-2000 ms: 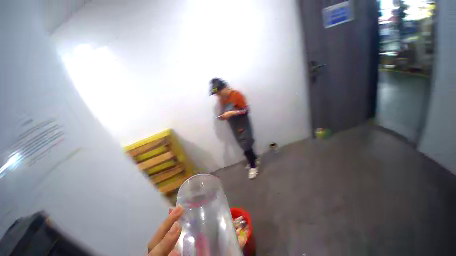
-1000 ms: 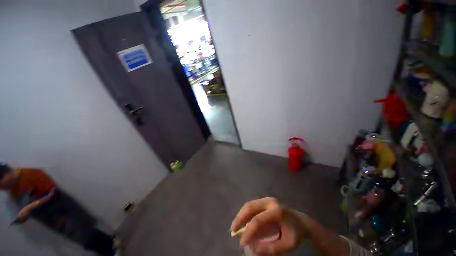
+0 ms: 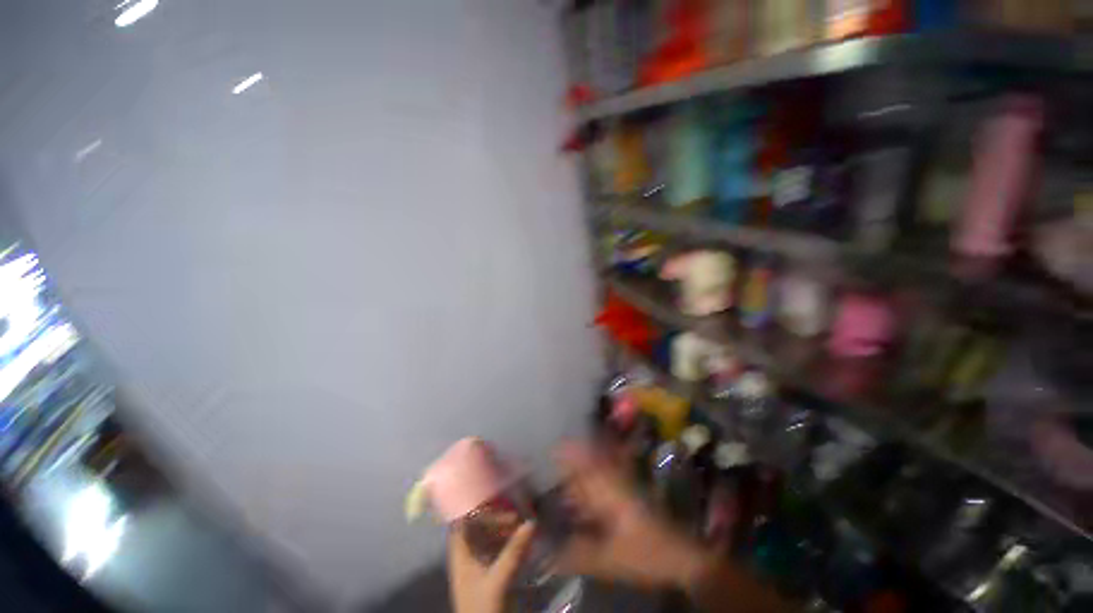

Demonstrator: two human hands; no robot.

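A bottle with a pink cap (image 3: 464,479) and a small pale yellowish part at its left side is low in the centre of the head view. My left hand (image 3: 489,568) is closed around the bottle below the cap. My right hand (image 3: 623,527) is just right of the bottle, blurred, with fingers apart and nothing visible in it. The bottle's lower part is blurred and partly hidden by my hands.
Shelves (image 3: 767,72) full of bottles and cups in many colours fill the right side. A pink bottle (image 3: 1002,180) stands on an upper shelf. A plain pale wall (image 3: 312,263) is ahead. A bright doorway (image 3: 72,479) is at the left edge.
The view has swung right, from the person and door to the shelves. My left hand has come back into view, with the pink-capped bottle. My right hand's fingers have spread.
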